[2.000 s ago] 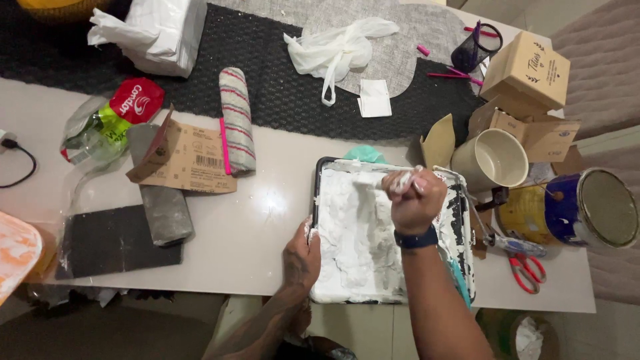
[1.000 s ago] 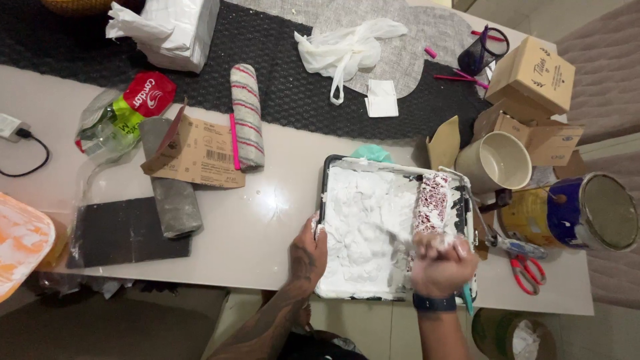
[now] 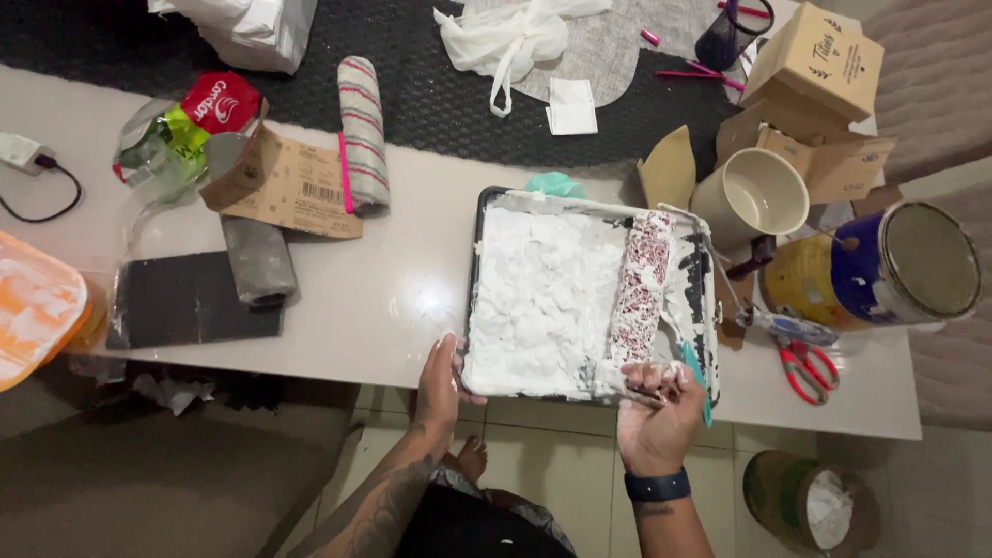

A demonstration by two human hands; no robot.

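A black paint tray (image 3: pixel 474 271) coated in thick white paint lies at the table's front edge. My left hand (image 3: pixel 440 384) grips the tray's near left corner. In my right hand (image 3: pixel 659 395) is the paint-smeared frame end of a paint roller (image 3: pixel 642 287), whose red and white textured sleeve rests in the right part of the tray. A teal-handled tool (image 3: pixel 695 372) lies along the tray's right side, partly behind my right hand. Beyond the tray's far edge shows a piece of teal material (image 3: pixel 556 184).
Left of the tray are a striped roller sleeve (image 3: pixel 363 132), torn cardboard packaging (image 3: pixel 291 182), a grey roll (image 3: pixel 260 260) and an orange container (image 3: pixel 39 310). To the right stand a beige pot (image 3: pixel 752 192), a paint can (image 3: pixel 876 267) and red scissors (image 3: pixel 807 372).
The roller has come into plain view since the earliest frame, where it was hardly visible. My right hand has moved toward the tray's near edge. My left hand stays at the tray's left side.
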